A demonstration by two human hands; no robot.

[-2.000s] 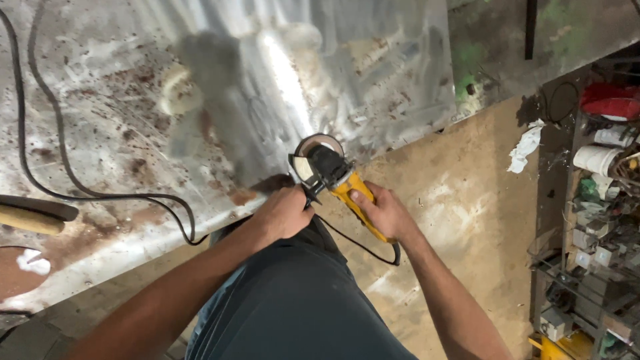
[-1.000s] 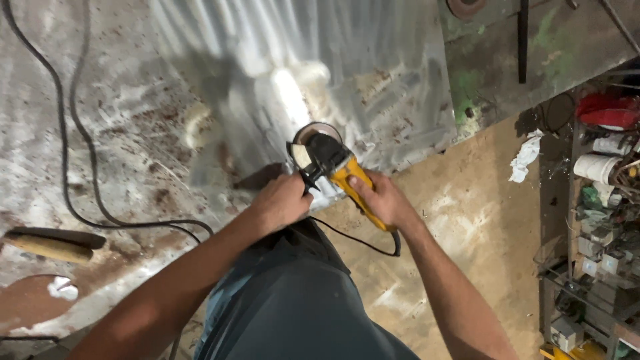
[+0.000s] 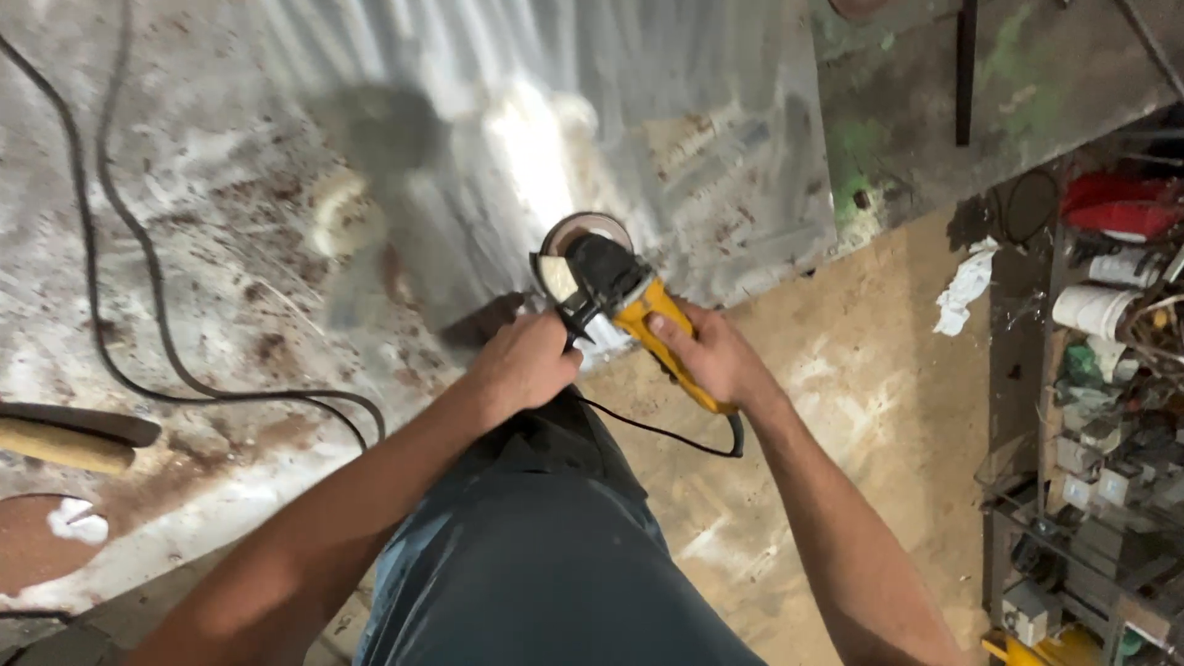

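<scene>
Both of my hands hold a yellow and black angle grinder (image 3: 661, 324) over the near edge of a sheet of metal (image 3: 740, 176). My right hand (image 3: 717, 356) wraps around its yellow body, thumb on top. My left hand (image 3: 532, 361) grips the black side handle, most of which the fingers hide. The round disc (image 3: 587, 231) points away from me, over the sheet near a bright reflection; whether it touches the metal I cannot tell. A pale guard (image 3: 557, 277) sits at the disc's left side. From the grinder's rear a black cord loops back toward my body.
Black cable (image 3: 153, 268) curves across the stained metal surface at left. Near it lie a wooden handle (image 3: 69, 444) and a brown disc (image 3: 42, 546) with a white scrap on it. A dark bar (image 3: 966, 74) rests at upper right. Cluttered shelves (image 3: 1054, 416) stand at right.
The view has shifted slightly. Both hands keep their hold on the grinder, which stays near the sheet's near edge.
</scene>
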